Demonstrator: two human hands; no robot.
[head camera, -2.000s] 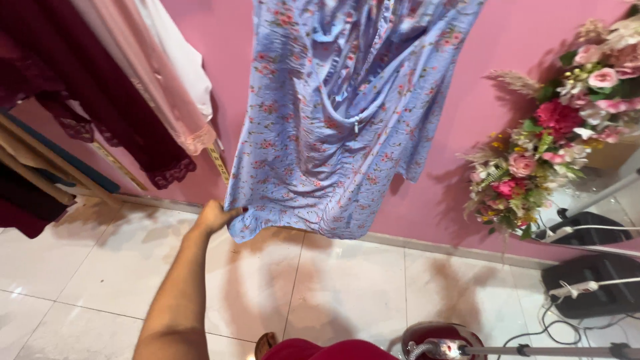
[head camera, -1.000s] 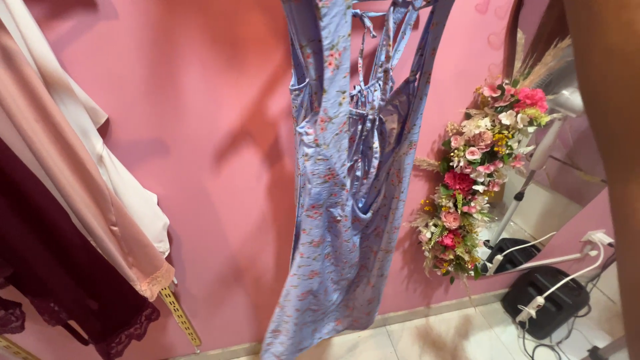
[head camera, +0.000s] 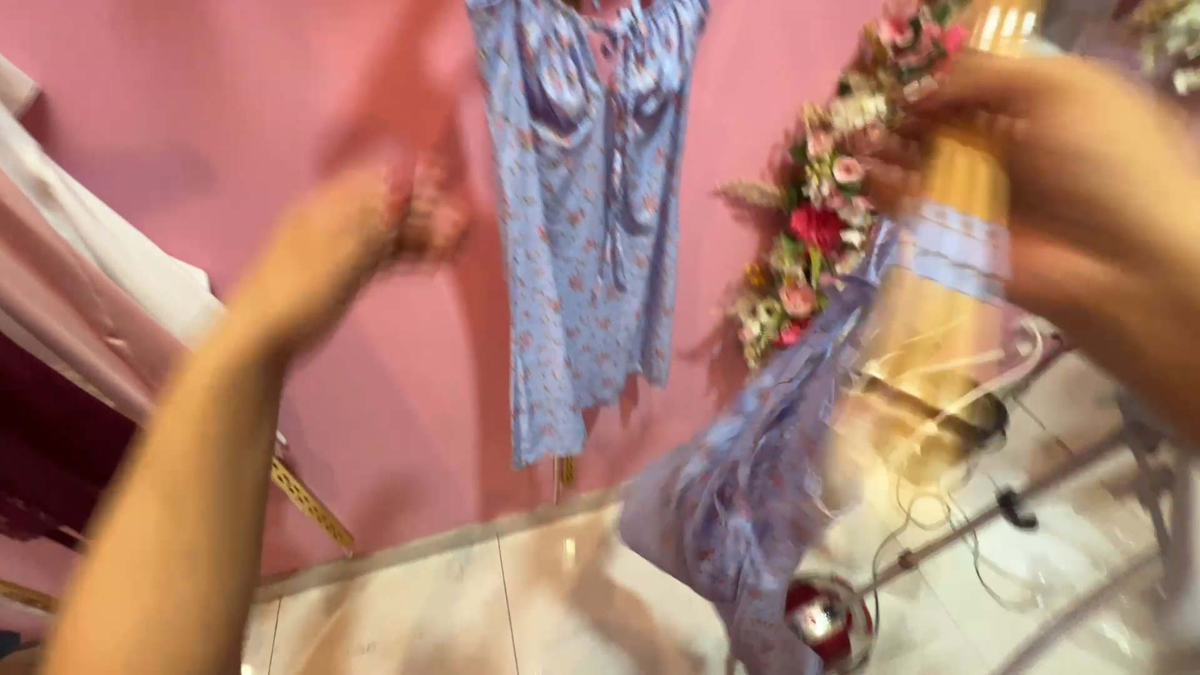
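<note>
A blue floral dress (head camera: 586, 225) with ties down its front hangs against the pink wall. To the left of it is my left hand (head camera: 394, 216), blurred, its fingers curled; no object shows in it, and it is apart from the dress. On the right, my right hand (head camera: 994, 131) grips a bundle of light wooden hangers (head camera: 966, 178), blurred by motion. From these a second blue floral garment (head camera: 750, 450) hangs down, slanting toward the floor. A light blue strip of cloth crosses the hangers just below my fingers.
Pink, white and dark red garments (head camera: 66, 394) hang at the left, beside perforated gold metal strips (head camera: 312, 504). A garland of artificial flowers (head camera: 816, 225) stands behind my right hand. Metal rails (head camera: 1012, 506), cables and a red and silver object (head camera: 829, 619) lie low at the right, over pale floor tiles.
Both hands are now in view, the right one with hangers and a second blue floral garment. Two seconds ago my left hand held the hem of a blue floral dress.
</note>
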